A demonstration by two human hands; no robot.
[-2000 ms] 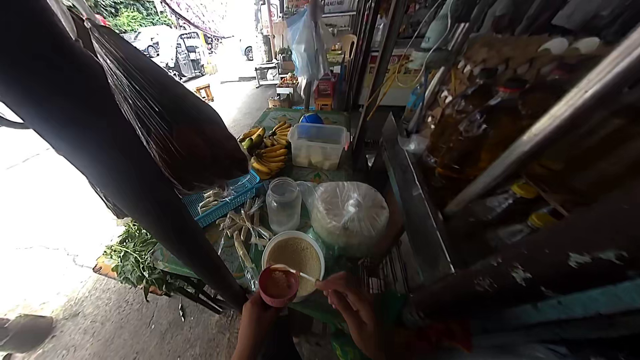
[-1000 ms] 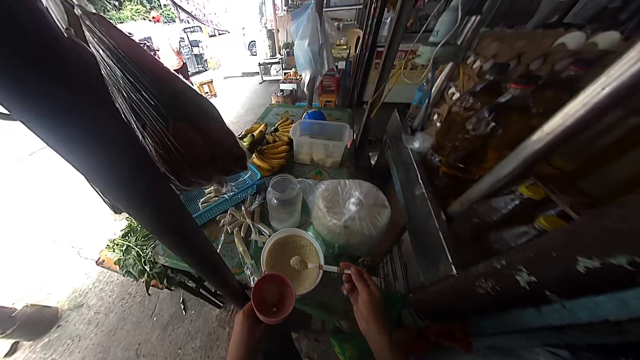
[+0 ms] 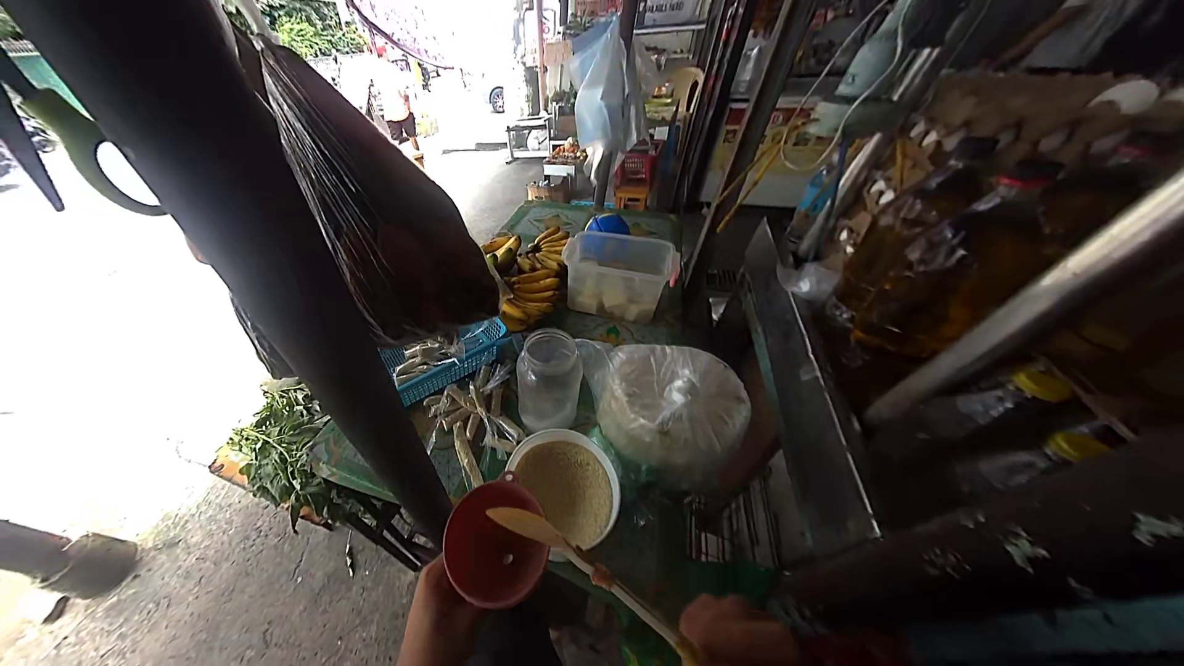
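Note:
My left hand holds a red plastic funnel, its wide mouth facing up toward me. My right hand, blurred, grips the handle of a wooden spoon, whose bowl lies over the funnel's mouth. Just behind the funnel is a white tub of pale brown grainy stuff. A clear plastic jar without a lid stands beyond the tub. Right of the jar sits a filled, knotted clear plastic bag. Narrow wrapped packets lie left of the tub.
Bananas, a translucent bin and a blue basket occupy the table's far part. A dark post and hanging dark bag stand close on the left. A metal ledge and bottles are at right.
The spoon has moved from inside the tub to over the funnel. The funnel is tilted more toward me than a second ago. My right hand has shifted down and right.

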